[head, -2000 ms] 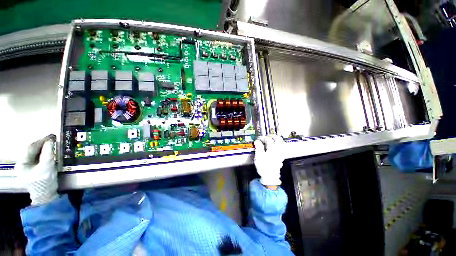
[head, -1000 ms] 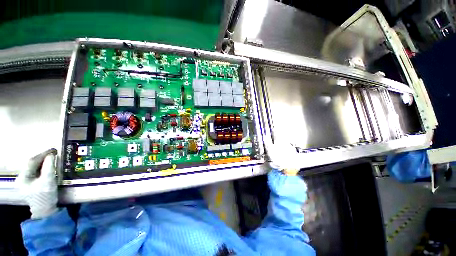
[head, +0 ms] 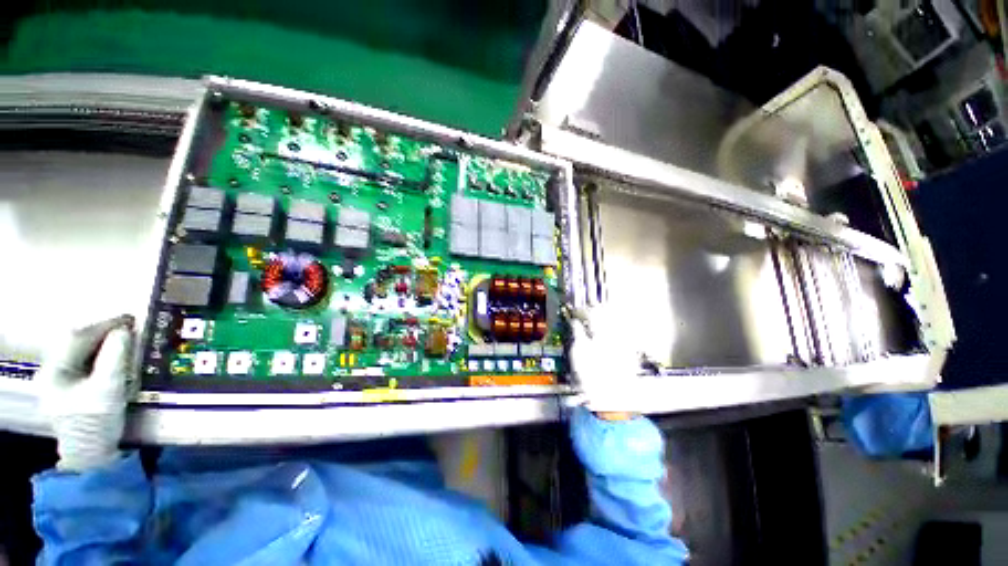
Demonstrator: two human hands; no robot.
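Note:
A large green circuit board (head: 387,238) lies in a thin grey carrier frame (head: 376,394) on the conveyor. It carries grey block components (head: 501,230), a toroidal inductor (head: 294,280) and an inductor with orange copper windings (head: 516,308). My left hand (head: 91,387), in a white glove, is at the frame's left edge near the front corner, fingers curled against it. My right hand (head: 602,368), in a white glove and overexposed, is at the frame's front right corner. Its fingers are hard to make out.
The conveyor's metal rail (head: 763,387) runs to the right, with bare metal plates and rollers beyond the frame. A pale frame-shaped guard (head: 926,276) stands at the right end. A blue sleeve (head: 888,423) shows beneath it. A black tote (head: 724,486) is below the conveyor.
The view has shifted, so the board sits slightly further right. My right hand has moved back left to the frame's corner. My left hand stays at the left edge.

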